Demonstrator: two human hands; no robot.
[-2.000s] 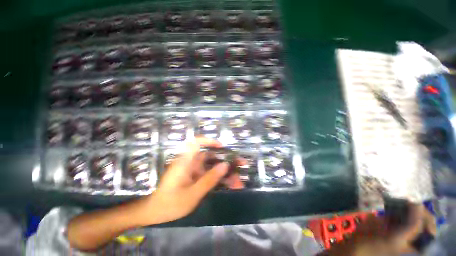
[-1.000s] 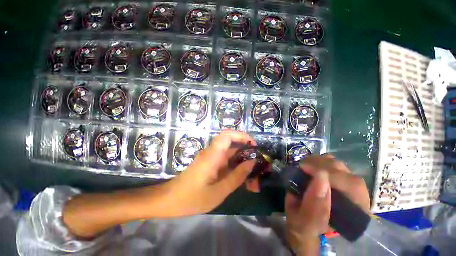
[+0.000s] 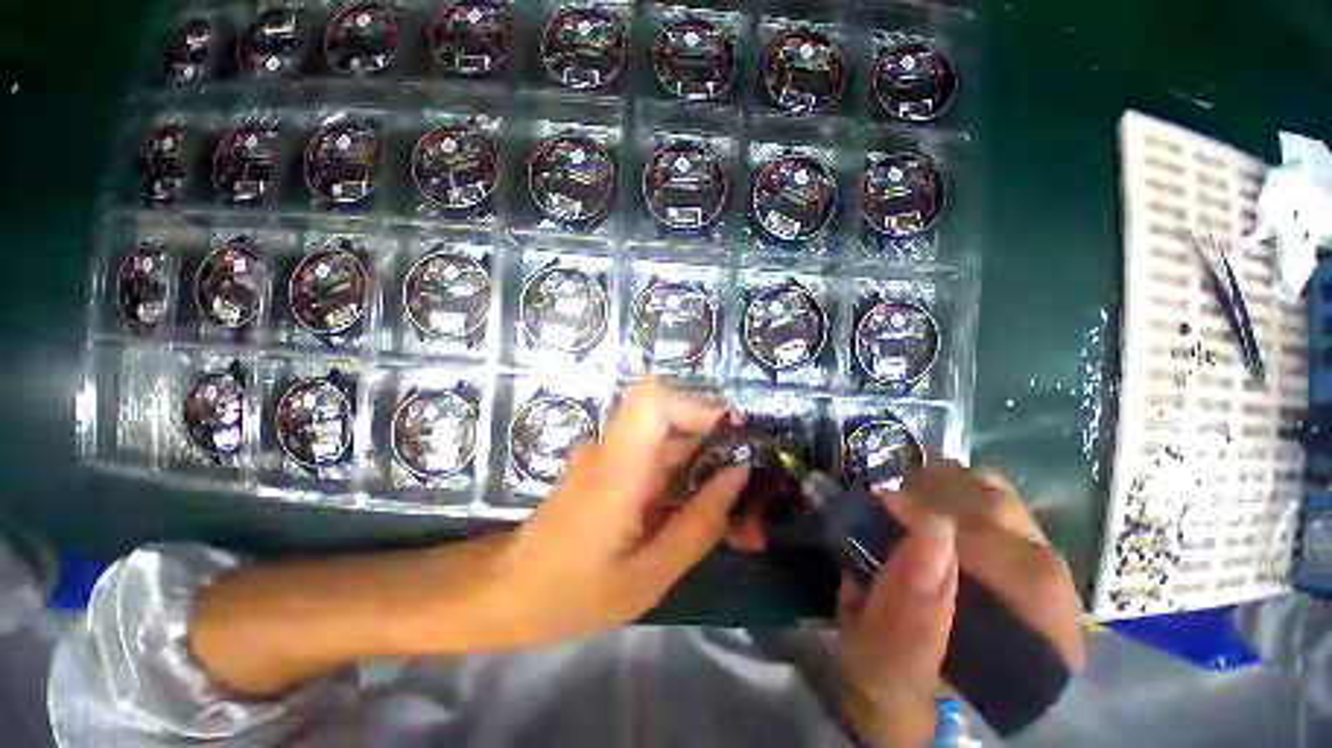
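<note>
My left hand (image 3: 628,512) holds a round watch unit (image 3: 735,465) between thumb and fingers at the near edge of the clear blister tray (image 3: 504,376). The unit is tilted and partly hidden by my fingers. My right hand (image 3: 950,585) is closed around a thick dark electric screwdriver (image 3: 1008,650). The gold screwdriver bit (image 3: 793,465) points left at the rim of the held unit; whether it touches cannot be told. More black round units with shiny rims sit in rows of tray pockets.
An off-white board (image 3: 1220,526) with tan slots stands at the right, with tiny dark screws (image 3: 1147,541) at its near end and tweezers (image 3: 1231,307) on it. White crumpled paper (image 3: 1300,212) and a blue box (image 3: 1319,482) lie beyond. The mat (image 3: 1037,292) is green.
Since the oldest frame, my right hand has come in from the board's near end to the held unit with the screwdriver. In the last second both hands have barely moved.
</note>
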